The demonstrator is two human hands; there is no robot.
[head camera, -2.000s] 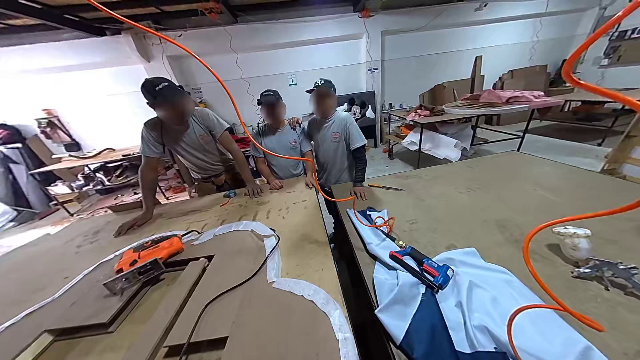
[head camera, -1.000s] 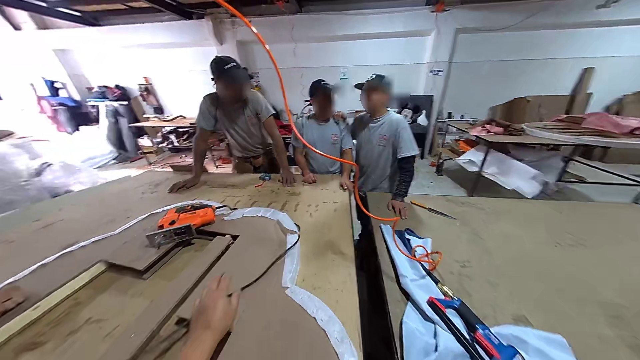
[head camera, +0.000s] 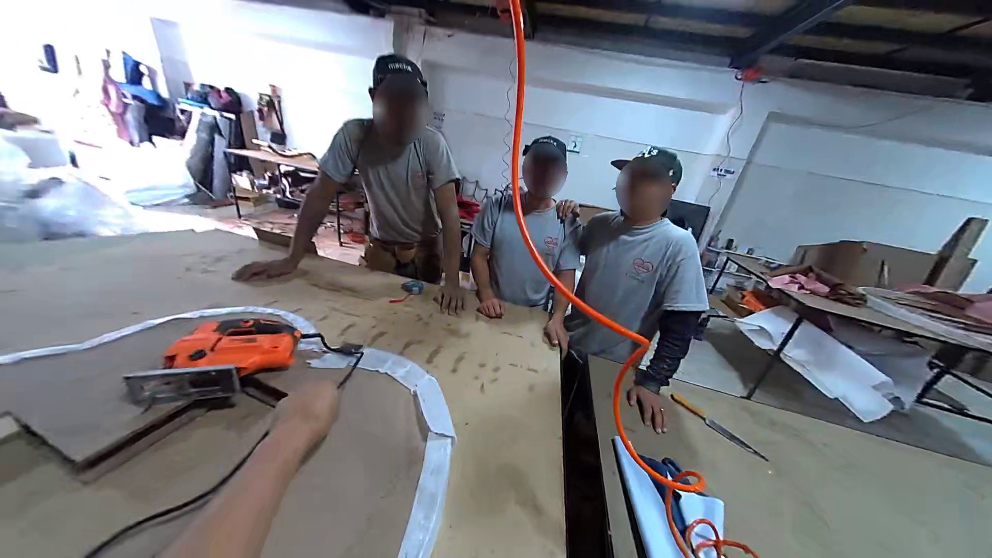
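My right hand (head camera: 308, 415) reaches in from the bottom left, its fingers closed around the black power cord (head camera: 186, 500) over the brown board. Just up and left of it, an orange jigsaw (head camera: 232, 346) lies with its metal base plate facing me, beside a cut edge in the board (head camera: 356, 473). The cord runs from the jigsaw's rear through my hand to the bottom left. A white strip (head camera: 435, 457) curves across the board around the tool and my hand. My left hand is out of view.
Three people (head camera: 403, 186) stand across the table, hands on its edge. A small tape measure (head camera: 413, 287) lies near them. Past a dark gap (head camera: 583, 465) are a knife (head camera: 717, 425), an orange air hose (head camera: 620, 387) and folded fabric (head camera: 643, 496).
My right hand, absent two seconds ago, has moved up the board toward the jigsaw since one second ago. The hand at the left edge has gone out of view. The view has shifted.
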